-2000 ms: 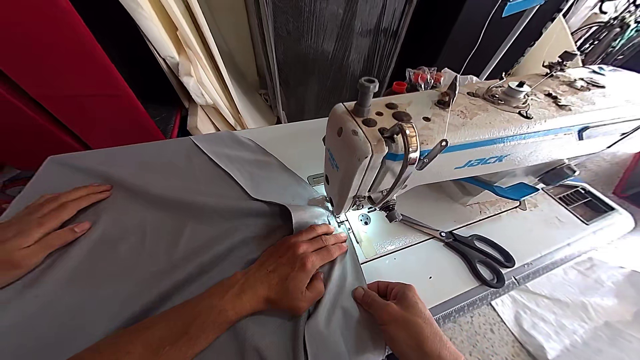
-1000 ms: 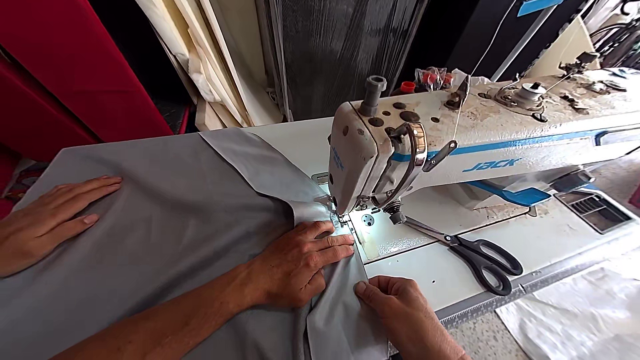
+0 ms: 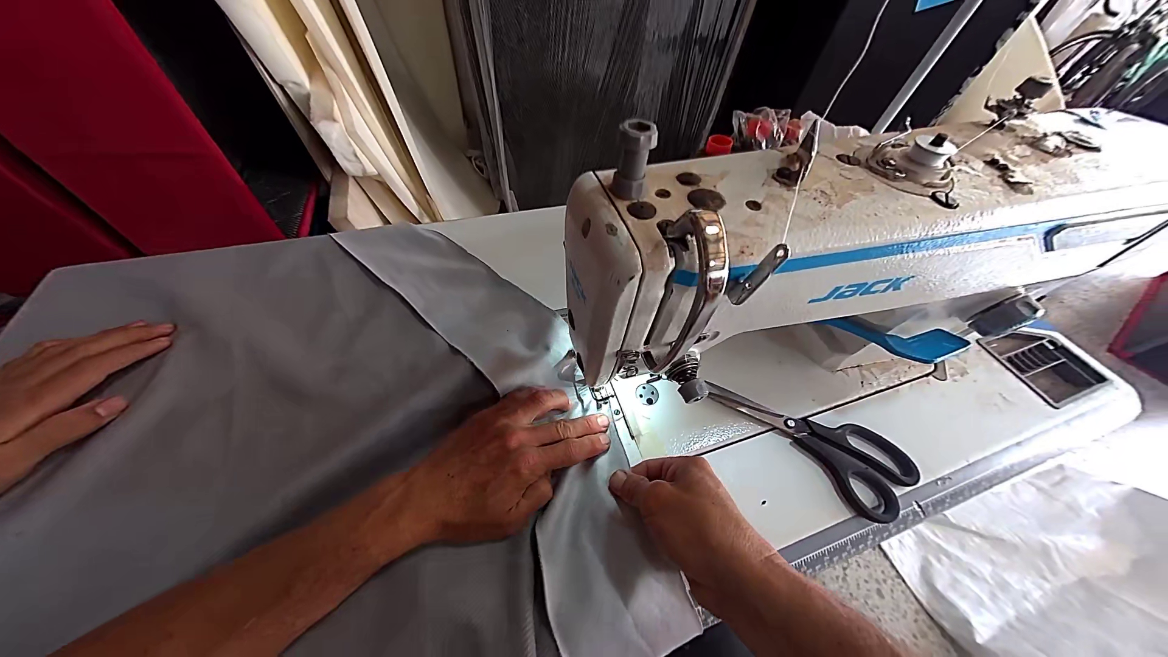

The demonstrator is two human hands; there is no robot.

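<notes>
Grey fabric (image 3: 274, 392) covers the left of the sewing table, its folded edge strip running under the presser foot (image 3: 602, 394) of a white Jack industrial sewing machine (image 3: 821, 246). My left hand (image 3: 511, 456) lies palm down on the fabric just left of the foot, fingers spread and fingertips close to it. My right hand (image 3: 680, 502) pinches the strip's right edge between thumb and finger, a little below the foot. A lamp lights the needle area; the needle itself is hard to make out. Another person's hand (image 3: 82, 383) rests flat on the fabric at far left.
Black-handled scissors (image 3: 835, 452) lie right of the foot, blades pointing toward it. A ruler strip (image 3: 858, 538) runs along the table's front edge. White cloth (image 3: 1049, 547) lies beyond that edge. Red panels (image 3: 137, 109) and cream cloth (image 3: 347, 100) stand behind the table.
My right hand, still pinching the fabric edge, has come closer to the presser foot. My left hand keeps nearly the same place beside it. The other person's hand stays on the fabric.
</notes>
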